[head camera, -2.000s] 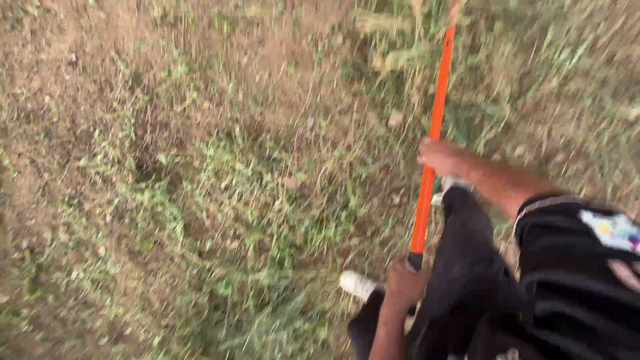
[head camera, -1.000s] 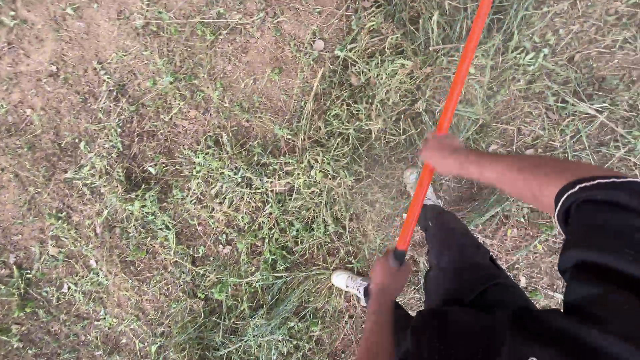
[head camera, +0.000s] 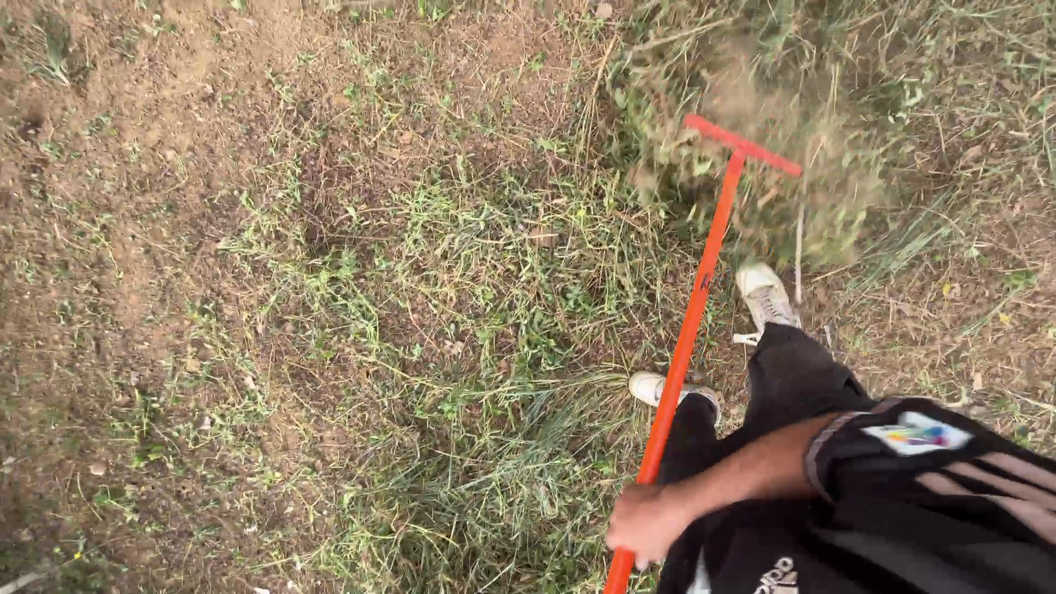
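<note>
An orange long-handled rake (head camera: 697, 309) runs from the bottom edge up to the upper right, its crossbar head among loose cut grass and weeds (head camera: 784, 210) that are blurred and dusty. Any teeth are hidden. My right hand (head camera: 649, 521) is closed around the lower handle, beside my black trousers. My left hand is out of view, as is the handle's end below the frame.
My white shoes (head camera: 763, 293) stand close to the handle; it crosses in front of one of them. Green weeds and dry stalks (head camera: 528, 445) cover the middle ground, with bare brown soil (head camera: 165, 206) at the left.
My right hand has moved down in the view, toward my body. The rake's head has come into view. My left hand, on the handle's lower end before, has left the view.
</note>
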